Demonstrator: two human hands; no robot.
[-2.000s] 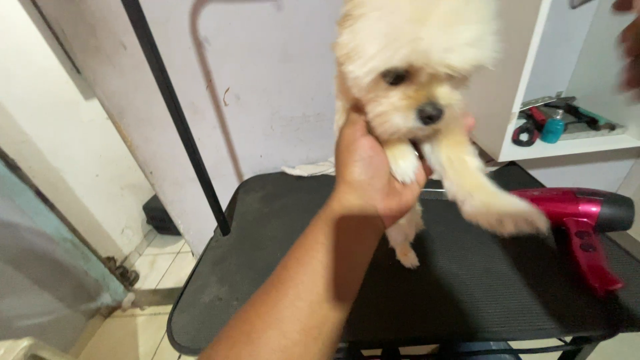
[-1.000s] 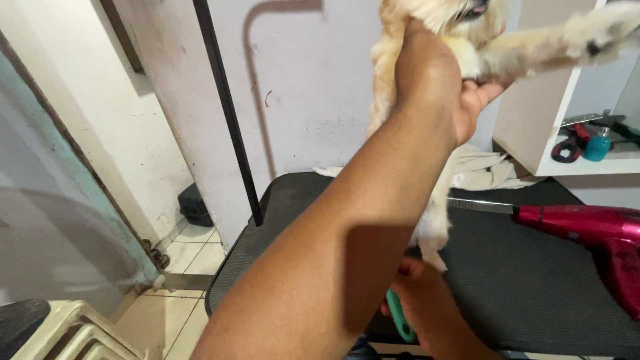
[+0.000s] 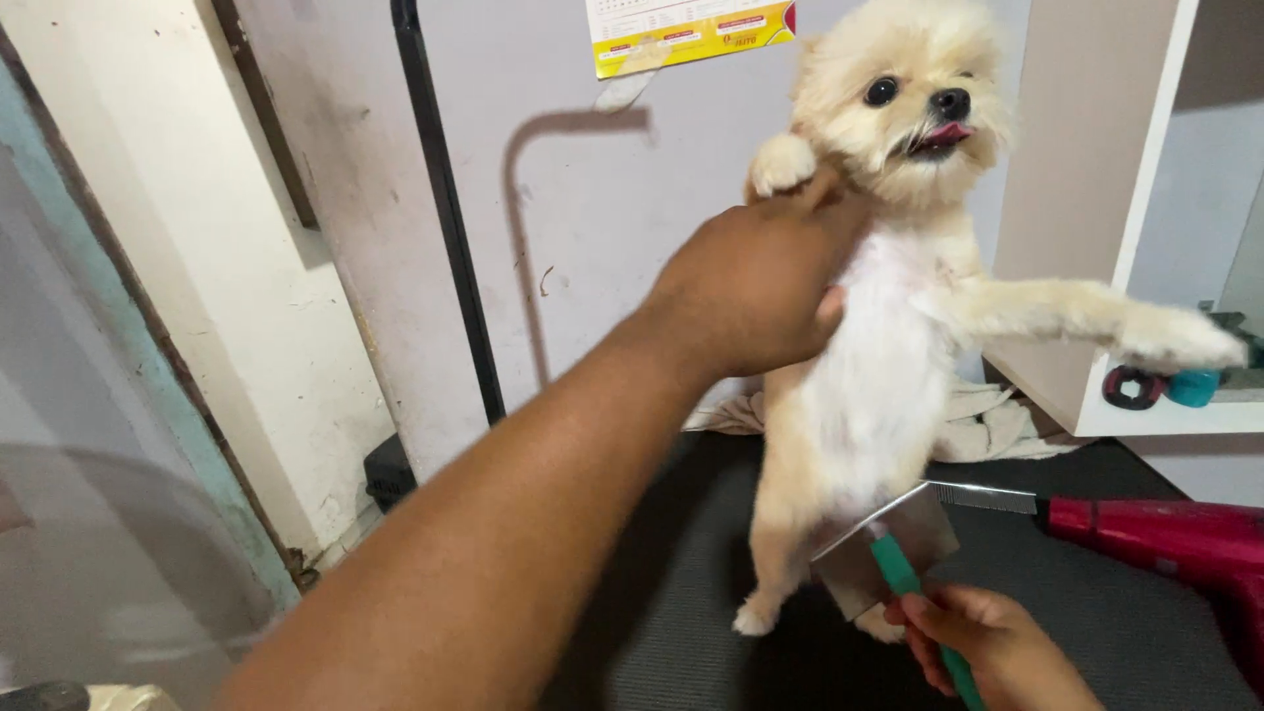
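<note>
A cream-coloured small dog (image 3: 879, 365) stands upright on its hind legs on the black grooming table (image 3: 662, 592), belly toward me, tongue showing. My left hand (image 3: 760, 272) holds it by the chest and upper foreleg; one front paw is raised above the hand and the other foreleg stretches right. My right hand (image 3: 987, 632) grips the green handle of a slicker brush (image 3: 894, 563), whose flat head is in front of the dog's hind leg and lower belly.
A metal comb (image 3: 987, 497) and a red hair dryer (image 3: 1165, 538) lie on the table at right. Behind are a crumpled cloth (image 3: 997, 425), a white shelf (image 3: 1165, 415) with small items, a black upright post (image 3: 449, 207) and a printed calendar sheet (image 3: 691, 35) on the wall.
My right hand has come into fuller view with the green-handled brush, now beside the dog's hind legs. My left hand's back now faces me at the dog's chest.
</note>
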